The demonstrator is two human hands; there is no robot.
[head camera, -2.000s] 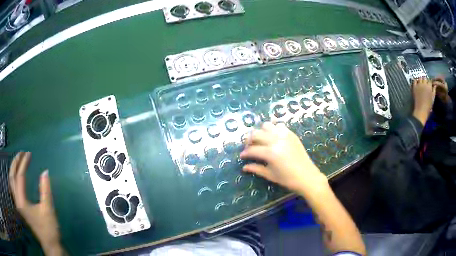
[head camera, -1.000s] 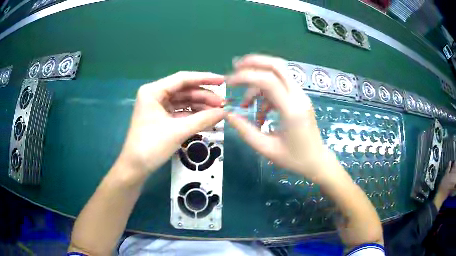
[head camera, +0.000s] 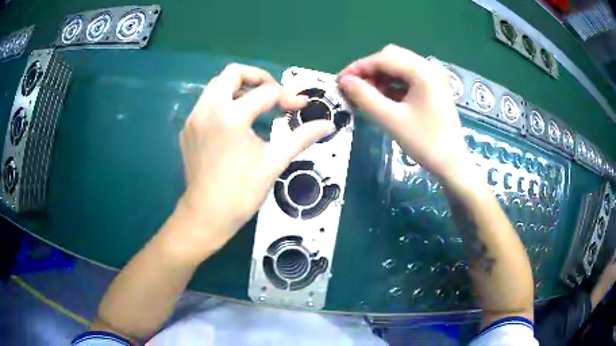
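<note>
A silver three-hole frame point(head camera: 309, 223) stands lengthwise on the green bench in front of me, tilted slightly to the right at its far end. My left hand point(head camera: 233, 152) is over its far left edge, with thumb and forefinger apart at the far hole. Whether they grip a small part there is not clear. My right hand point(head camera: 412, 108) is at the frame's far right corner, thumb and forefinger pinched together. Anything between these fingertips is too small to tell. A clear blister tray point(head camera: 432, 230) with rows of round pockets lies right of the frame.
A stack of frames point(head camera: 34, 135) stands at the left, another point(head camera: 589, 233) at the far right. Concentric-ring plates lie beyond the tray point(head camera: 483, 96) and at the upper left point(head camera: 108, 27). A three-hole plate point(head camera: 525, 44) is at the upper right. A person's arm point(head camera: 604, 284) shows at the right edge.
My hands were close together above the frame's far end. They have moved apart, left to the far hole and right to the far right corner. The far hole is now visible. The view has shifted.
</note>
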